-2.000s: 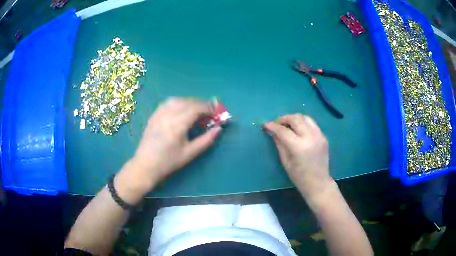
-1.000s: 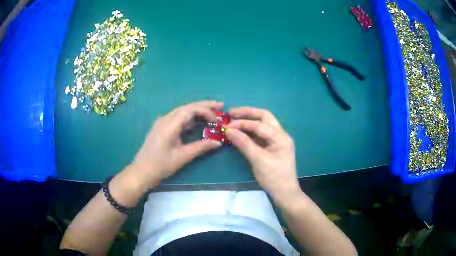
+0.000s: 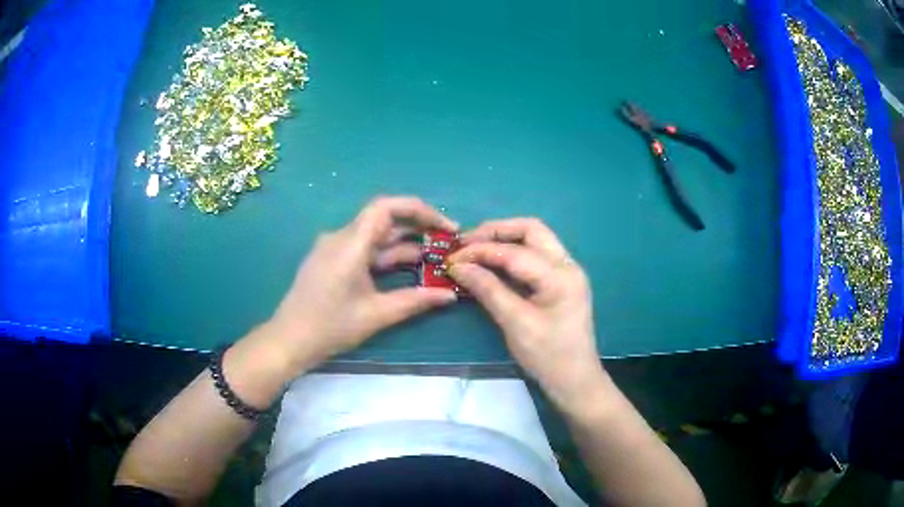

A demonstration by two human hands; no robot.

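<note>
A small red circuit board (image 3: 436, 269) with white and silver spots is near the front middle of the green mat. My left hand (image 3: 347, 272) grips it from the left, fingertips at its far edge and thumb at its near edge. My right hand (image 3: 530, 287) is at the board's right side, thumb and fingertips pinched on a tiny yellowish metal part (image 3: 449, 264) at the board's surface. The fingertips hide the board's right edge and most of the part. I cannot tell whether the part is seated.
A heap of gold-silver parts (image 3: 230, 109) lies at the left, beside a blue tray (image 3: 50, 228). Open cutting pliers (image 3: 662, 149) lie at the right. A spare red board (image 3: 735, 48) lies by the right blue tray (image 3: 793, 248), which holds similar parts.
Two seconds ago my right hand was apart at the right. It has moved left to the board, and both hands have met there. Since one second ago they have barely moved.
</note>
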